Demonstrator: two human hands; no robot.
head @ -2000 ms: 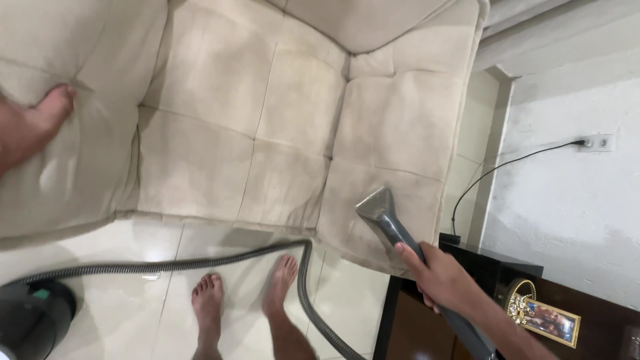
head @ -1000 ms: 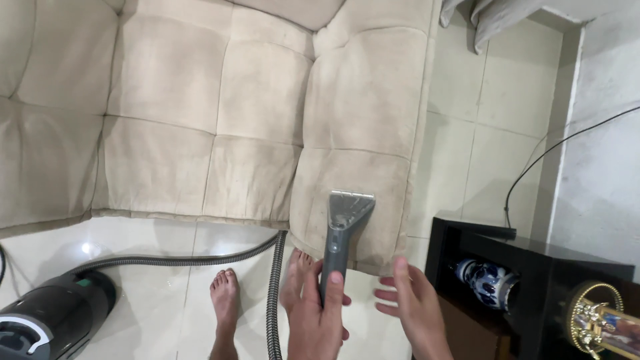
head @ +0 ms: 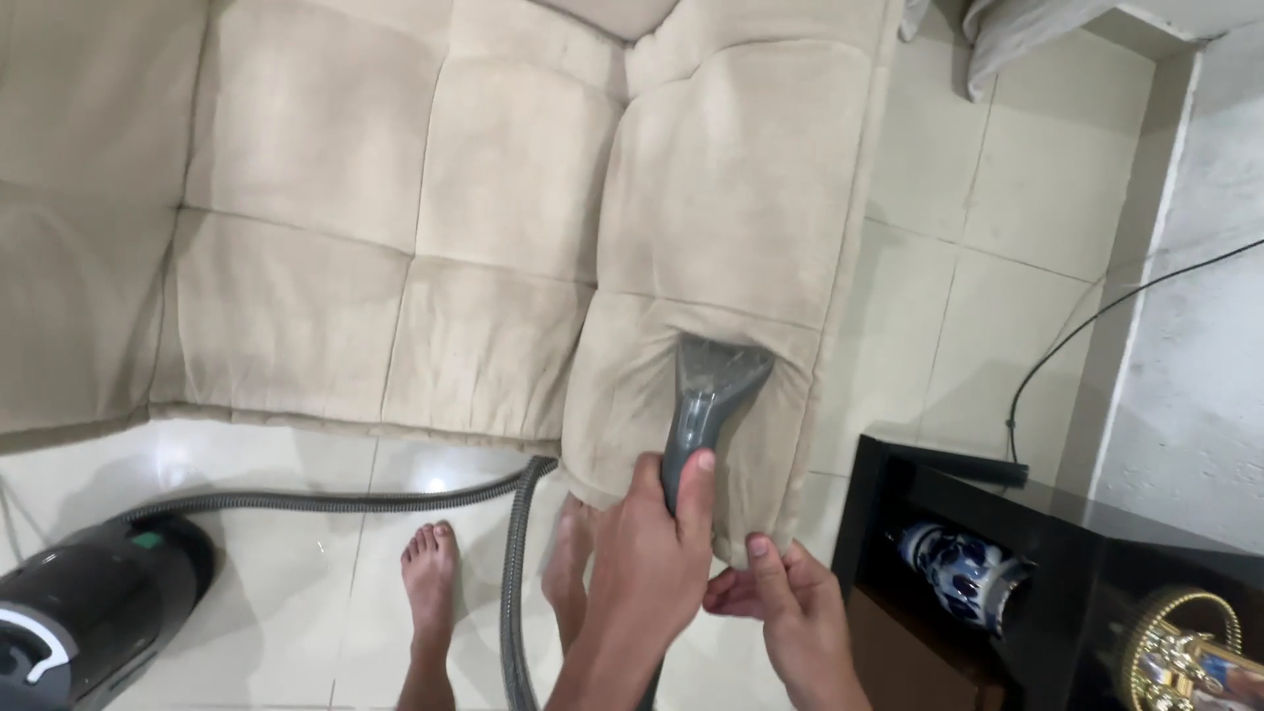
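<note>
The grey upholstery nozzle [head: 726, 367] of an extraction cleaner is in my left hand [head: 642, 563], which is closed around its handle. Its wide clear head presses into the beige fabric of the tufted sofa [head: 513, 158], near the front of the right-hand section, and the cloth puckers around it. Just to the right and lower, my right hand [head: 795, 612] pinches the sofa's front hem between thumb and fingers; part of the fingers is hidden under the edge.
A ribbed hose [head: 326, 502] runs over the tiled floor from the dark cleaner unit [head: 109, 612] and bends near my bare feet. At right stands a black shelf [head: 1076, 533] with a blue-and-white vase [head: 963, 578] and a gold ornament [head: 1180, 652]. A black cable [head: 1076, 331] hangs by the wall.
Two seconds ago my right hand held the nozzle and my left lay on the sofa; now my left holds it. My right hand, open a second ago, has closed on the hem.
</note>
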